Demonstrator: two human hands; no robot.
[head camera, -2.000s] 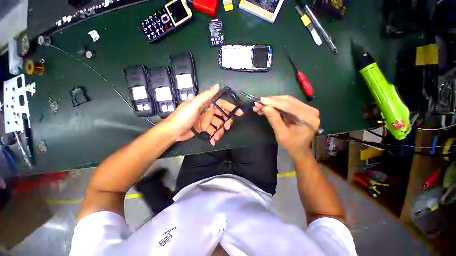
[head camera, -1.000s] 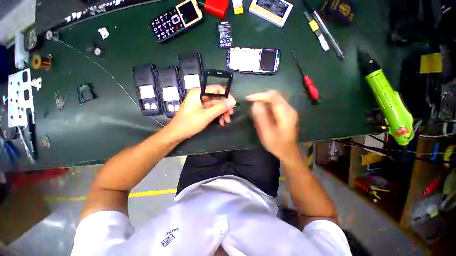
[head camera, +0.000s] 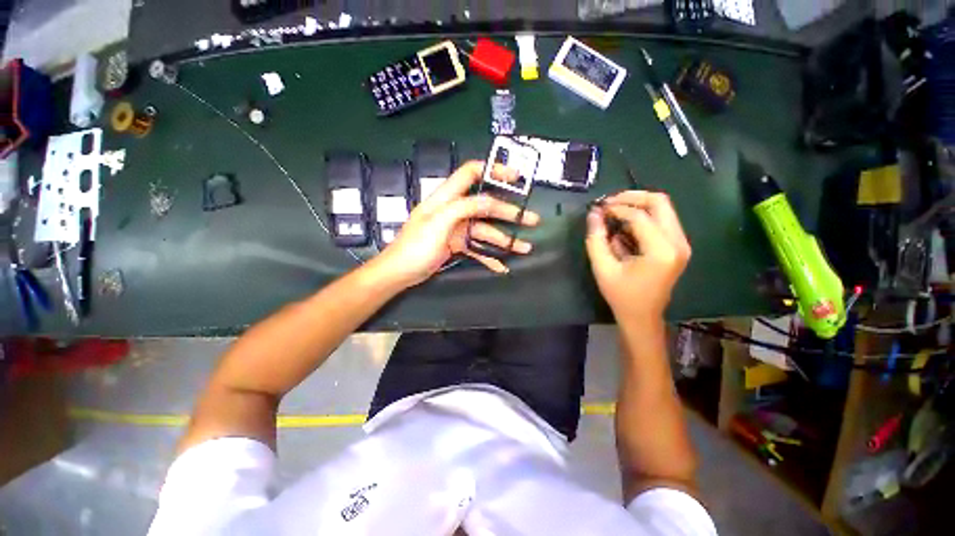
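Note:
My left hand (head camera: 445, 228) holds a thin black front housing frame (head camera: 493, 195), its open window at the top, fingers passing behind and through its lower part. My right hand (head camera: 641, 251) is to its right, apart from the frame, fingertips pinched on thin dark tweezers (head camera: 601, 201), mostly hidden by the fingers. The main board with a dark screen (head camera: 576, 164) lies flat behind the frame, which overlaps its left end. Three black back housings (head camera: 392, 199) with white labels lie in a row left of my left hand.
Behind lie an assembled phone (head camera: 416, 80), a red block (head camera: 490, 61) and a battery (head camera: 586, 71). Slim pen-like tools (head camera: 681, 113) and a lime green electric screwdriver (head camera: 799, 257) lie right. A pale strand (head camera: 259, 144) crosses the mat at left.
The view has shifted, so the bench things sit lower and mostly further right. My left hand has turned the frame to a tilt. My right hand has moved right, away from the frame.

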